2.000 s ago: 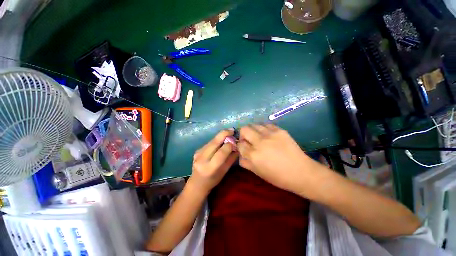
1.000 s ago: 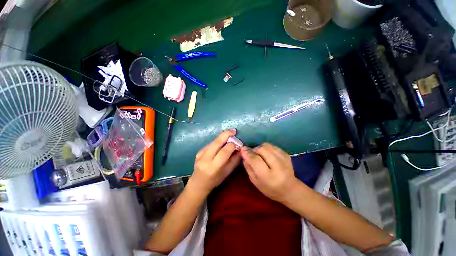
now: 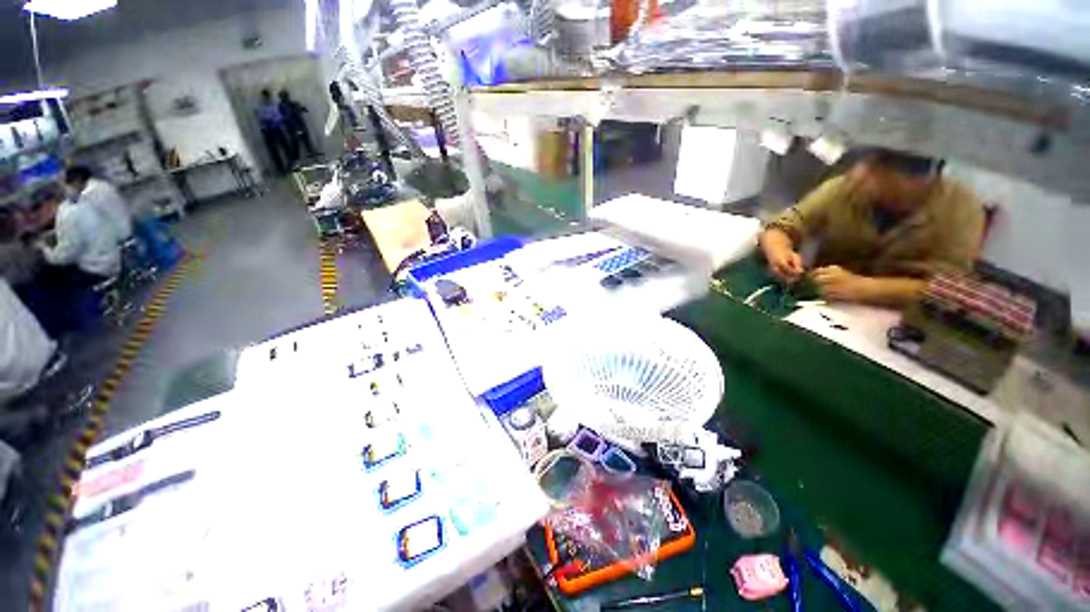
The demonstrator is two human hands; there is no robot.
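Note:
Neither of my hands is in the picture; the view has swung up and to the left. Nearest in front, a white foam tray [image 3: 299,478] holds rows of small watches or frames, several with blue-rimmed squares [image 3: 420,540]. To its right lies the orange-edged multimeter [image 3: 672,544] under a clear bag with red contents [image 3: 616,516]. A small stack of pink case parts [image 3: 759,576] sits on the green bench, beside blue-handled cutters [image 3: 833,579]. A thin black rod [image 3: 651,599] lies at the bottom edge.
A white desk fan [image 3: 640,380] stands behind the multimeter. A clear cup [image 3: 751,509] holds small bits. A blue-edged tray [image 3: 514,313] with parts lies beyond. A person [image 3: 891,233] works across the bench; other people sit or stand at the left. An aisle with striped floor tape runs at the left.
The view has turned from the bench front up and left. Both hands, the small pink part they held and the lap have left the picture. The foam tray and room now show.

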